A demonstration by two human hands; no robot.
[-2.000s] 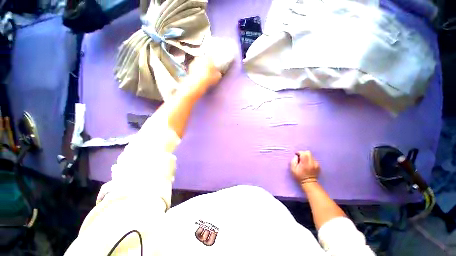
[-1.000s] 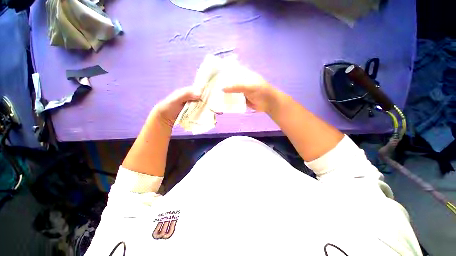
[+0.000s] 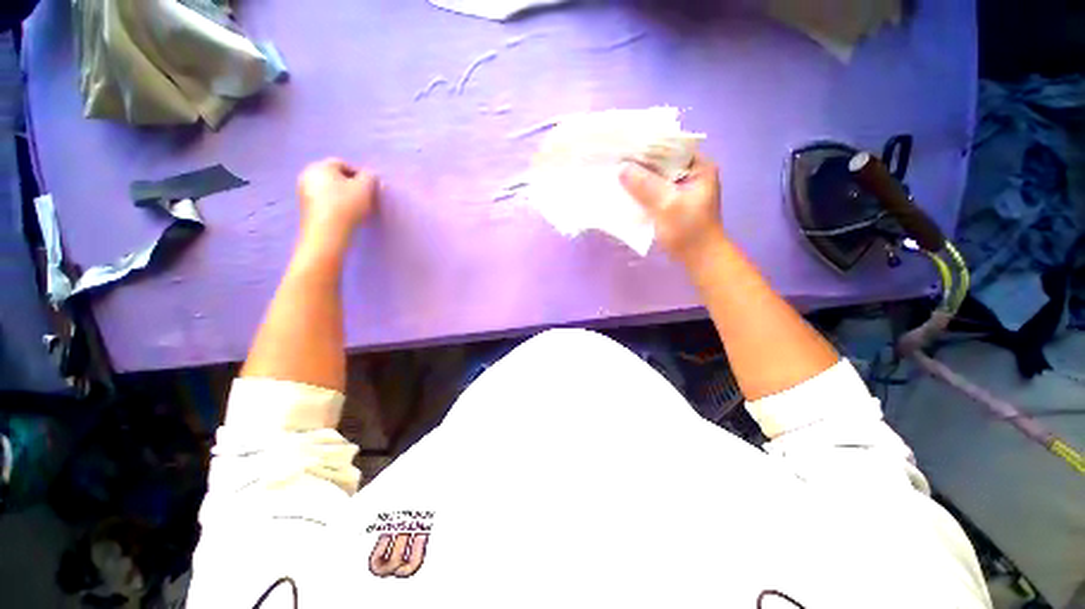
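Note:
A small stack of cream-white cut panels (image 3: 589, 173) is in my right hand (image 3: 681, 205), over the middle of the purple table (image 3: 452, 274). The thumb lies on top of the panels and their left part spreads out flat. My left hand (image 3: 337, 196) is closed in a loose fist on or just above the table, left of the panels. I see nothing in it, but its inner side is hidden.
The steam iron (image 3: 839, 202) stands at the right, its hose (image 3: 982, 399) running down right. A tied bundle (image 3: 173, 60) lies at the upper left, with a dark grey scrap (image 3: 190, 186) and a pale strip (image 3: 137, 262) below it. Larger cloth (image 3: 839, 22) shows at the top edge.
Both hands held the panels together a second ago. My left hand has let go and moved left. My right hand has carried the panels slightly to the right, and they are more spread.

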